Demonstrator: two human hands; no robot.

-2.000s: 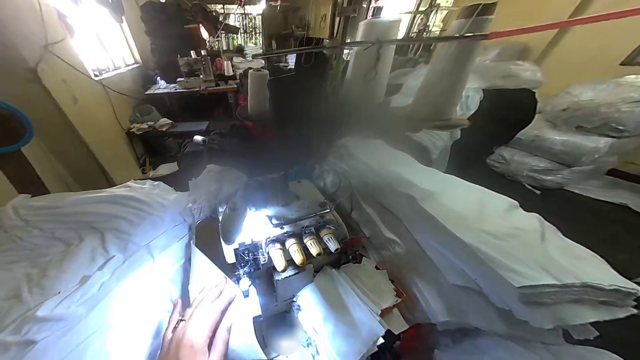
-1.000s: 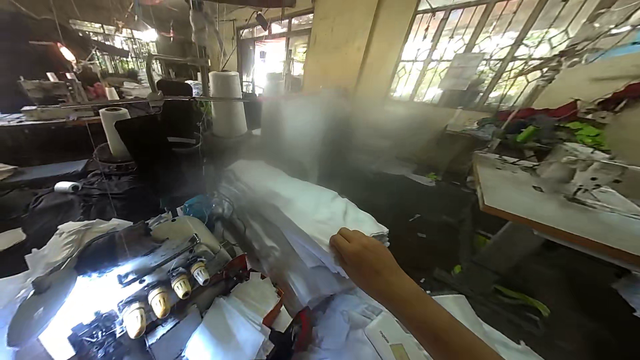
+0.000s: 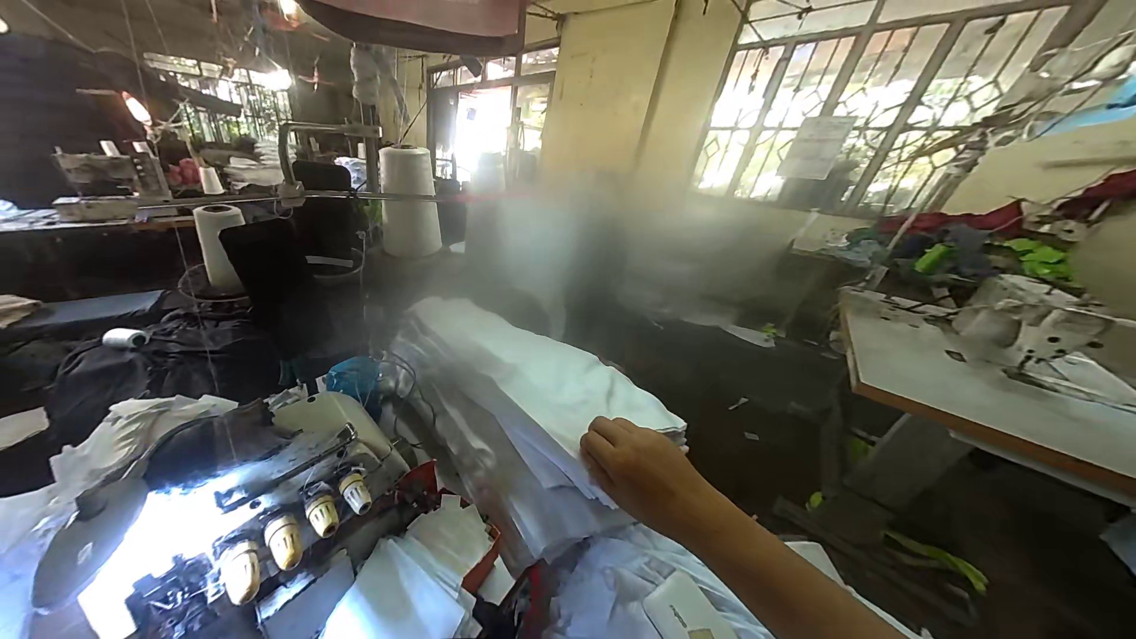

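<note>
My right hand [image 3: 635, 470] rests at the near right end of a long stack of white fabric [image 3: 532, 373], its fingers bent over the stack's edge; whether they pinch a layer cannot be told. Left of the stack stands an overlock sewing machine [image 3: 342, 422] with several yellowish tension knobs [image 3: 284, 541], lit brightly by a lamp. White cut pieces [image 3: 408, 568] lie in front of the machine, in and around a red container. My left hand is out of view.
Another sewing machine [image 3: 1029, 328] stands on a table [image 3: 967, 390] at the right. Large white thread cones [image 3: 408, 200] stand behind the overlock machine. White cloth [image 3: 612, 577] is heaped below my right forearm, with a white box [image 3: 688, 612] on it. Scraps lie on the dark floor.
The view has swung right. My left hand, on white cloth two seconds ago, is out of view. My right hand has stayed at the stack's end since one second ago.
</note>
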